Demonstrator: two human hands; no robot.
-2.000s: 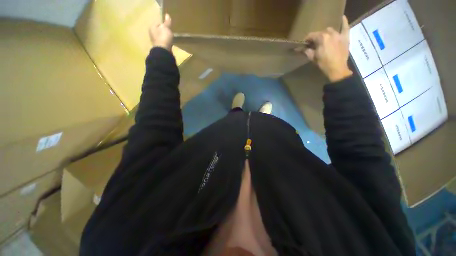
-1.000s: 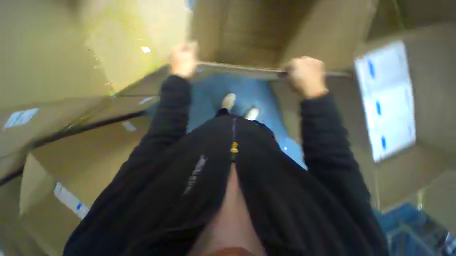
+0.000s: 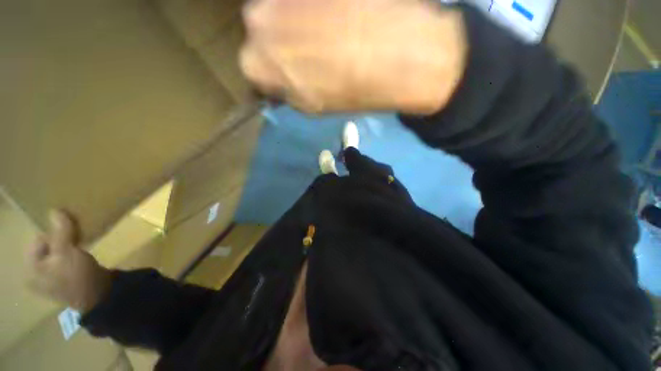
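Observation:
A large open brown master carton (image 3: 109,94) fills the upper left of the head view, tilted and close to the camera. My left hand (image 3: 67,264) grips its lower left rim, with the thumb up and the image slightly blurred. My right hand (image 3: 348,54) is large and close at the top centre, closed on the carton's right rim. The fingertips of the right hand and the inside bottom of the carton are mostly hidden.
Other brown cartons (image 3: 206,174) with small white labels stand at the left and lower left. White retail boxes with a blue strip (image 3: 523,13) show at the top right inside a brown carton (image 3: 587,40). My shoes stand on the blue floor (image 3: 427,170).
The held carton has swung from the top centre to the upper left and come closer. Both hands moved left with it, the right hand rising towards the camera. The carton of retail boxes has shifted up.

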